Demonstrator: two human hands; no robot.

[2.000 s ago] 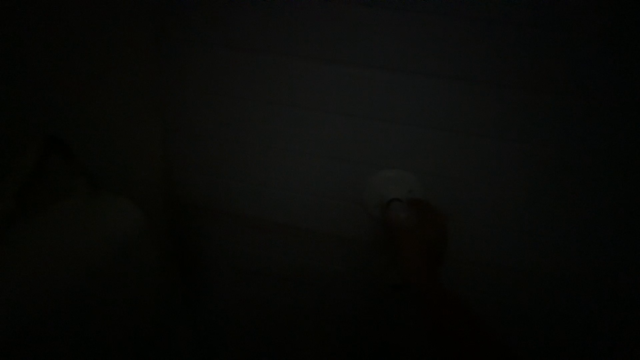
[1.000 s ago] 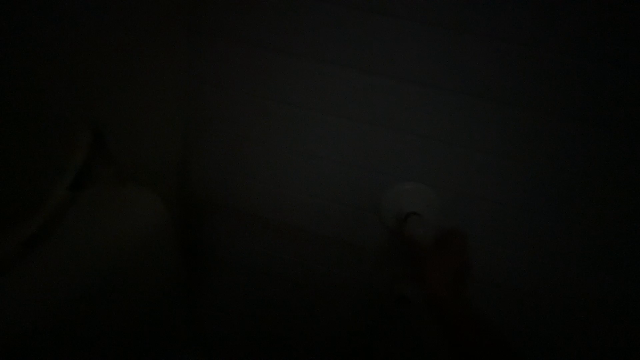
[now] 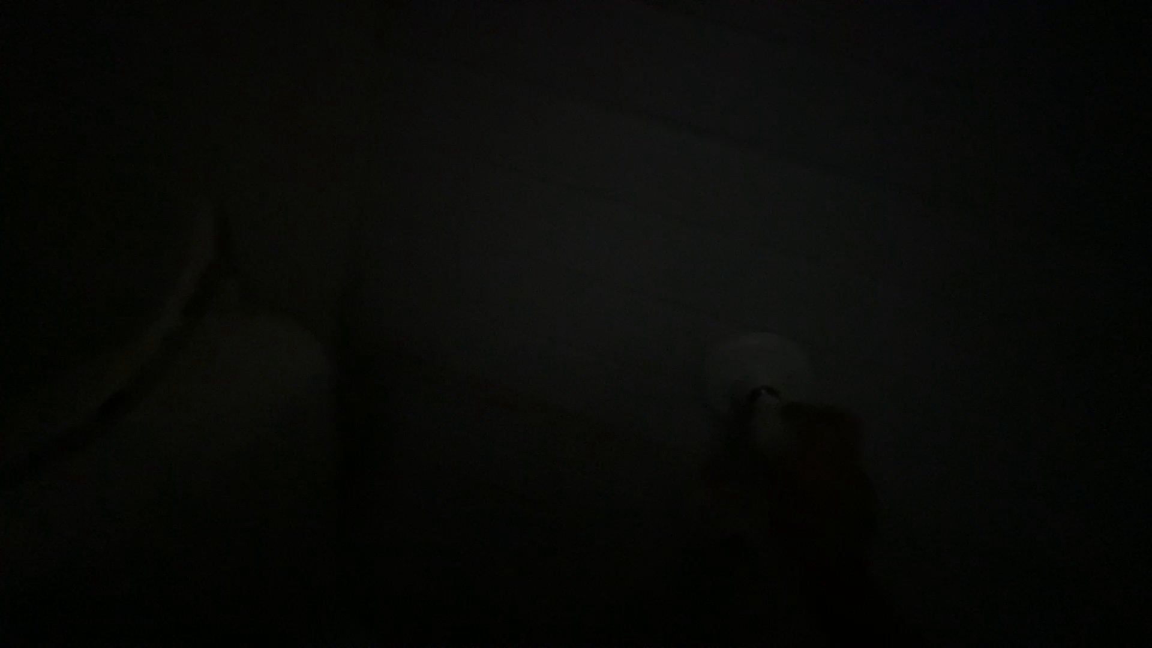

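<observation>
The view is almost black, so little detail shows. A dim hand, apparently my right hand point(image 3: 819, 450), reaches up from the lower right. At its fingertips is a pale round object point(image 3: 756, 364) with a small dark curved mark near its lower edge. Whether the fingers grip that object or only touch it cannot be made out. My left hand cannot be seen.
A greyish surface point(image 3: 558, 261) with faint slanting lines spans the middle and right. On the left are a pale rounded shape point(image 3: 261, 369) and a curved light edge point(image 3: 171, 315), both too dark to name.
The curved edge at the left shows more plainly than two seconds ago. The round object and the hand sit slightly lower and farther right in the view, which has shifted somewhat.
</observation>
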